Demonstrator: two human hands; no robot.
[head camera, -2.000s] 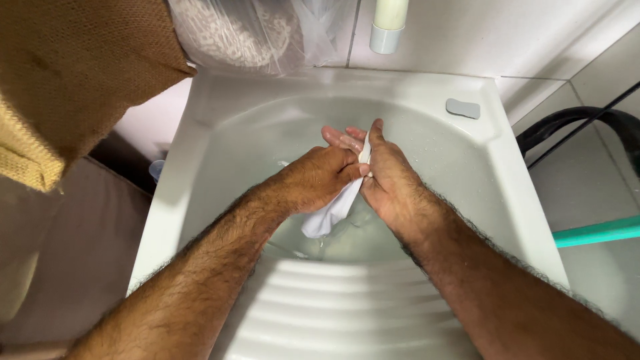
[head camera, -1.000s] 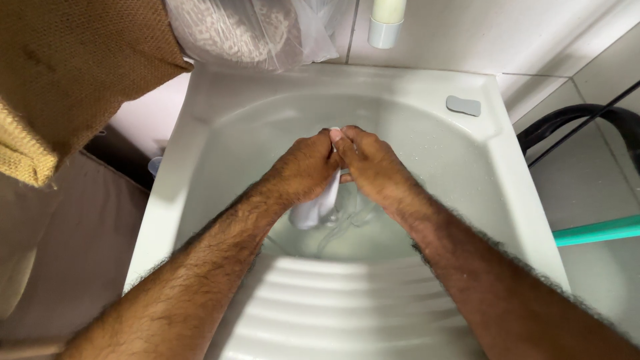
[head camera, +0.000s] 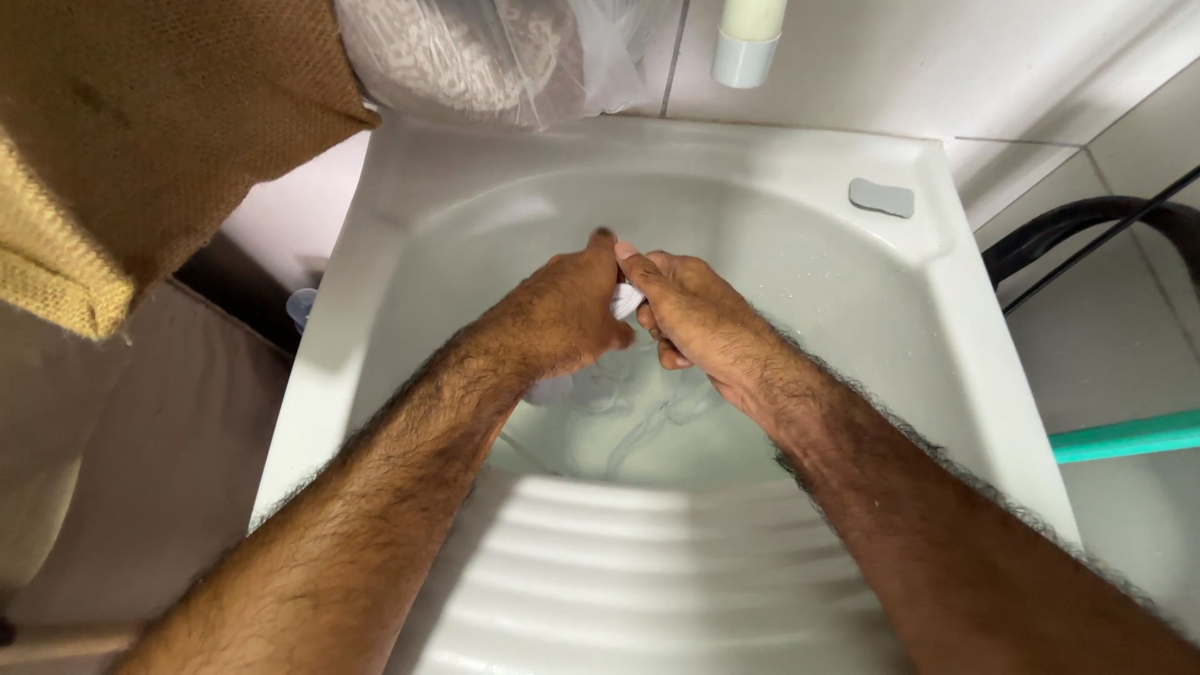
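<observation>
Over the water of a white laundry sink, my two hands are close together near the middle of the basin. A thin white cloth is bunched between them. My left hand grips it from the left, its back toward the camera. From the right, my right hand closes on the same cloth, thumb on top. A pale part hangs below my left wrist at the water. Most of the cloth is hidden by the fingers.
A grey bar, perhaps soap, lies on the back right corner. Above the back edge hang a pipe end and a clear plastic bag. Burlap fabric overhangs the left. A black hose and a green pole are at right.
My hands, pressed together around the cloth a second ago, are now slightly apart, with a bunched piece showing between them. Two seconds ago the cloth hung down more openly from them.
</observation>
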